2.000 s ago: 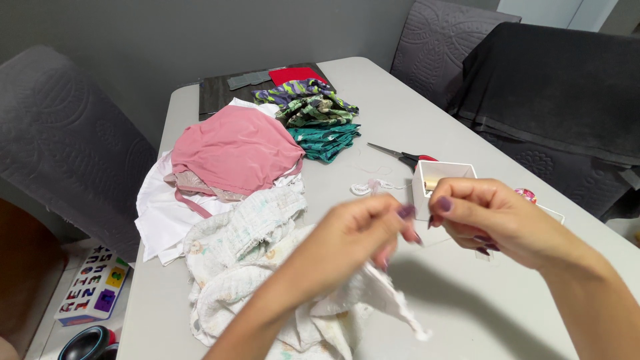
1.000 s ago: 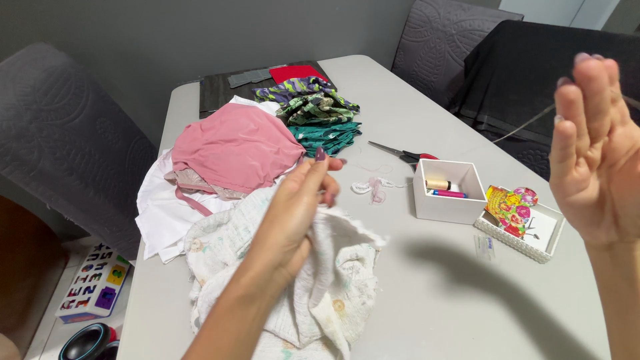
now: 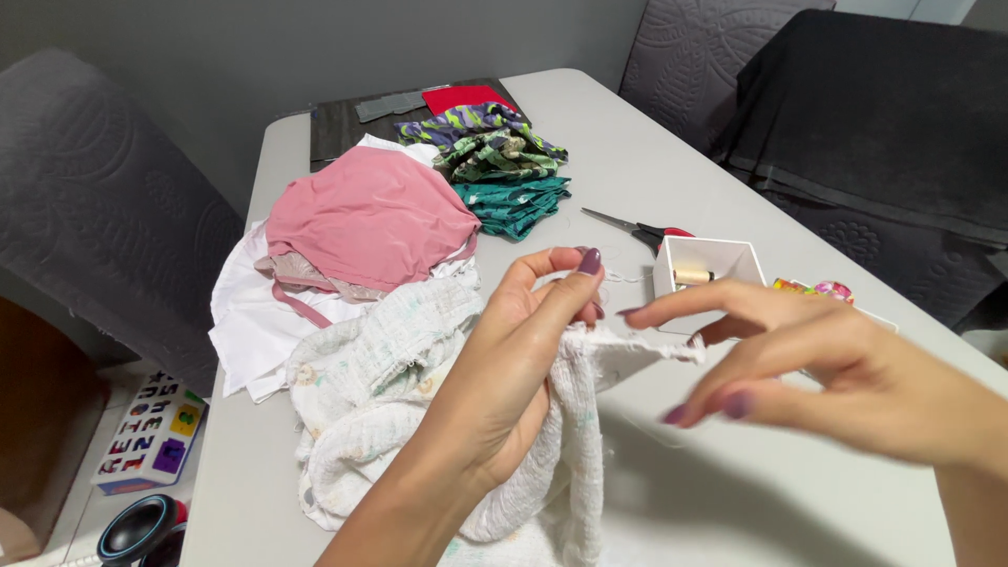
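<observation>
My left hand (image 3: 528, 354) pinches the frayed edge of a white printed gauze cloth (image 3: 378, 417) between thumb and fingers, and the cloth hangs down and spreads over the table. To the right, my right hand (image 3: 803, 362) has its fingers apart beside the loose corner of the cloth; no hold on it shows. A thin pale thread hangs below that hand. Beyond it stands a white box (image 3: 709, 256) with a spool of cream thread (image 3: 693, 276) inside, partly hidden by the right hand. Scissors with red and black handles (image 3: 642, 230) lie behind the box.
Pink fabric (image 3: 374, 213) and white fabric (image 3: 244, 315) are heaped at the left. Patterned cloths (image 3: 504, 157) and a red piece (image 3: 466, 98) lie at the back, near a dark board (image 3: 335, 138). Grey padded chairs (image 3: 118, 189) flank the table; black cloth (image 3: 874, 118) covers one.
My right hand, raised at the far right a second ago with a thread stretched from it, has come down beside the cloth. My left hand still holds the gauze.
</observation>
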